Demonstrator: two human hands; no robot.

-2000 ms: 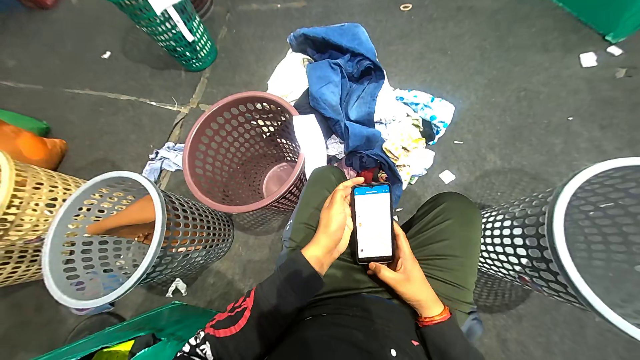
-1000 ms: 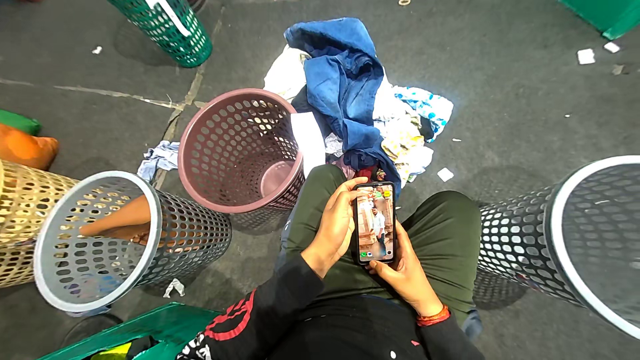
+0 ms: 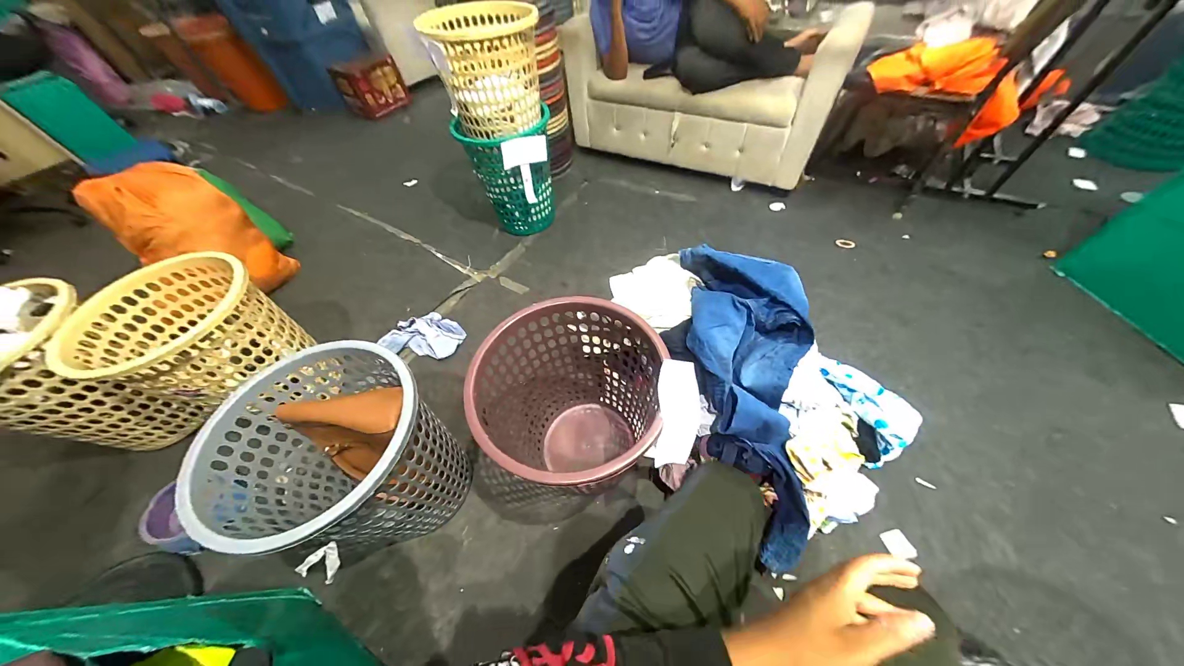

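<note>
My left hand (image 3: 837,615) is at the bottom right over my knee, fingers spread a little and nothing held. My right hand is out of view. Ahead of my knee a pile of clothes lies on the floor, with blue denim cloth (image 3: 745,342) on top, white cloth (image 3: 652,291) behind it and blue-spotted white cloth (image 3: 874,407) at its right. The maroon perforated plastic basket (image 3: 564,476) beside the pile shows its bare bottom. A grey perforated basket (image 3: 435,481) leans left of it, holding a brown bag-like item (image 3: 356,421).
Cream baskets (image 3: 250,342) and an orange sack (image 3: 185,217) are at the left. A cream basket (image 3: 490,69) stands in a green one (image 3: 518,199). Behind, a person (image 3: 638,32) sits on a beige sofa (image 3: 684,139). A metal-legged rack (image 3: 999,166) is at the right.
The phone that both hands held is out of view. My left hand has let go of it, and my right hand has left view. The view has swung upward and left.
</note>
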